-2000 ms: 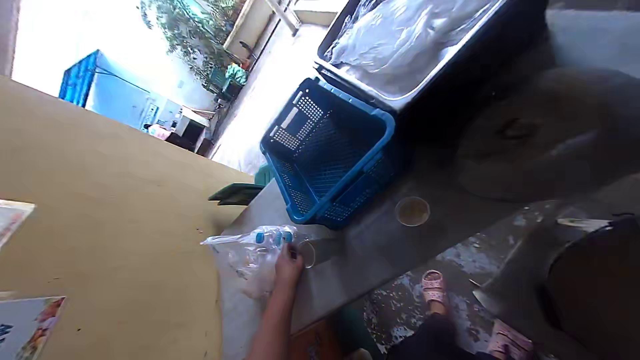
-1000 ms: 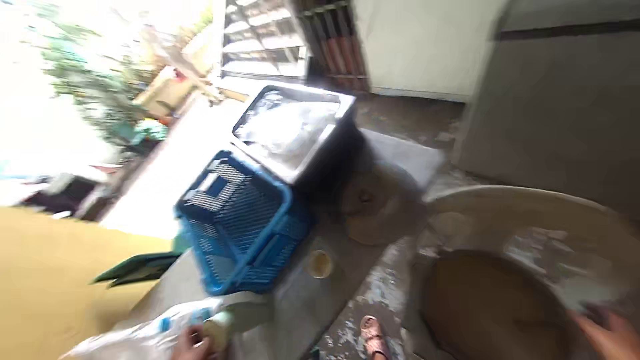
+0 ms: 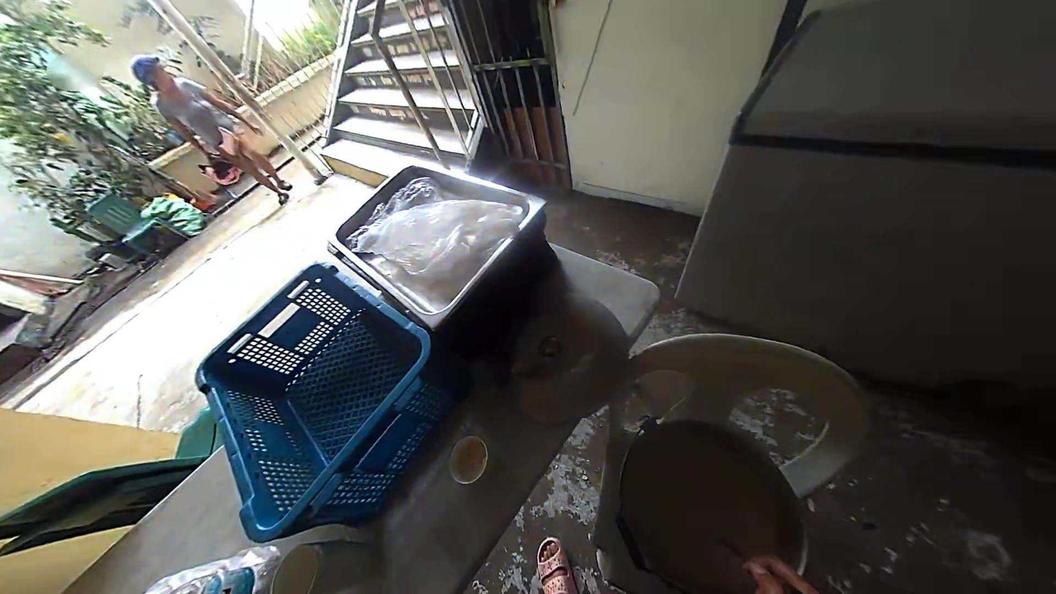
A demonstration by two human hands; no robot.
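My right hand is at the bottom edge, over the near rim of a large round pot of brown content. A thin dark line shows by its fingertips; whether they grip a handle is unclear. The pot stands on a plastic chair. My left hand is out of view. At the bottom left are a clear plastic bag and a round-rimmed container. A small cup stands beside a blue plastic basket. Behind the basket, a rectangular metal-rimmed container holds clear plastic.
A round lid lies on the table. A sandalled foot is on the wet floor below. Further off are a person walking, a staircase and a barred gate. Dark green folded objects stand at the left.
The view has swung far to the right. My left hand, at the plastic bag and then at a round-rimmed container, has left view. My right hand has come into view by the pot.
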